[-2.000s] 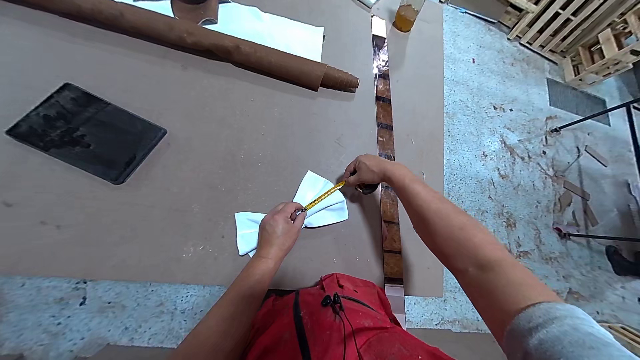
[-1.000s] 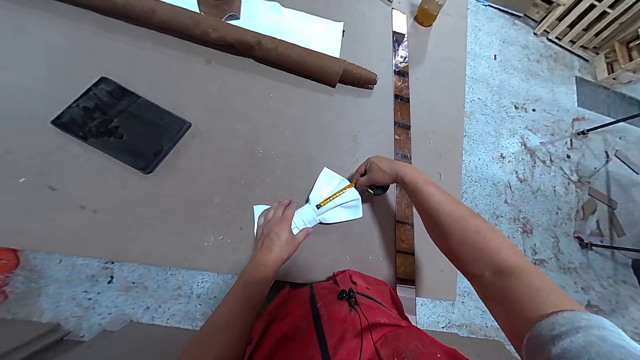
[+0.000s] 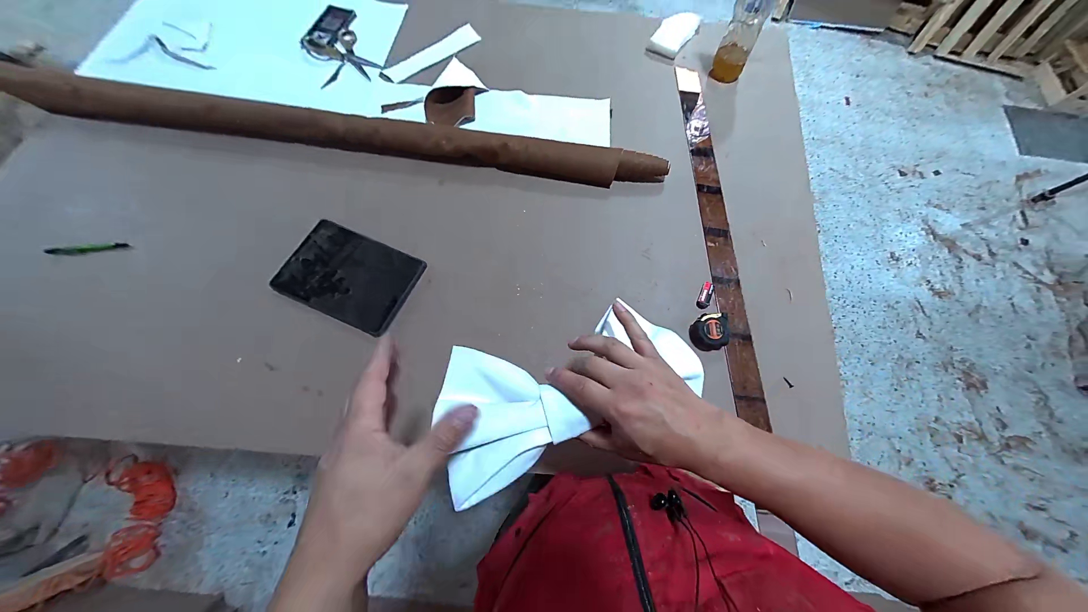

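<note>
A white bow [image 3: 501,416] of folded material lies at the table's near edge, pinched in the middle by a band. My right hand [image 3: 629,391] rests over its right half with the fingers on it; the thumb side is partly hidden. My left hand [image 3: 382,425] is spread beside the left half, its thumb overlapping the bow's edge. Whether that thumb presses on it cannot be told. A tape measure [image 3: 709,331] with a black case lies right of my right hand, its blade not visible. Just above it is a small red and black battery-like item [image 3: 705,295].
A black tablet [image 3: 348,276] and a green pen [image 3: 87,249] lie left. Beyond them stretches a long brown roll [image 3: 340,132], with scissors [image 3: 346,55] on white sheet behind. A brown strip [image 3: 722,255] runs along the right side, near a bottle of amber liquid [image 3: 733,55].
The tape measure, earlier in my right hand with its yellow blade across the bow, now lies on the table. My right hand has moved onto the bow; my left has come off its middle.
</note>
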